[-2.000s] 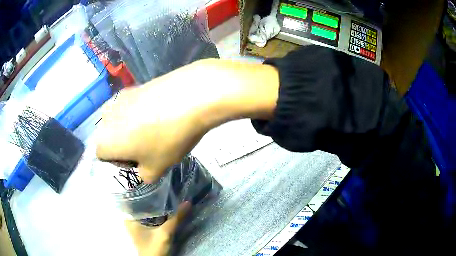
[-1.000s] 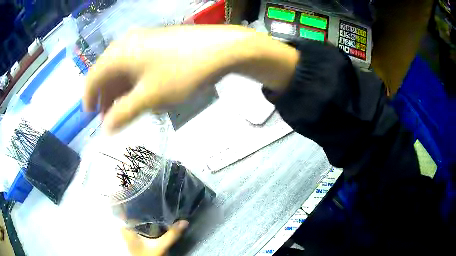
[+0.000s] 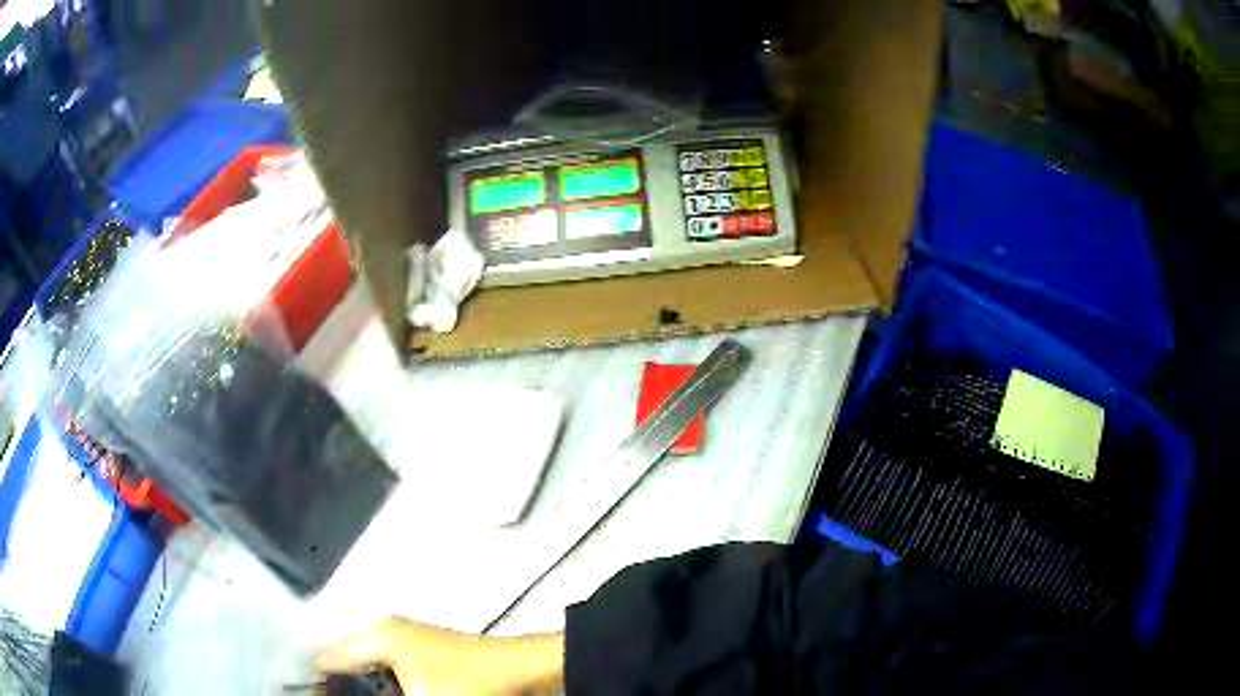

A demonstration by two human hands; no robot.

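Observation:
My right hand (image 3: 442, 658) is at the bottom edge, partly cut off and washed out by glare. A small dark thing (image 3: 367, 681) shows at its fingers, cut off by the edge; I cannot tell whether the hand grips it. My left hand is not in view. Clear plastic bags filled with dark contents (image 3: 279, 469) stand at the left. Another dark bundle (image 3: 84, 669) is cut off at the lower left corner, with thin wires beside it.
A digital scale (image 3: 662, 249) sits in an open cardboard box (image 3: 775, 302) with a crumpled white thing (image 3: 442, 279). A steel ruler (image 3: 598, 496) crosses a red card (image 3: 666, 388) beside a white rounded block (image 3: 496, 449). At right, a blue bin (image 3: 1172, 469) holds black rods and a yellowish note (image 3: 1050, 424).
The view has swung right and up, bringing the scale, ruler and rod bin into view. My right hand is now low at the bottom edge. My left hand and its bagged bundle have left the view.

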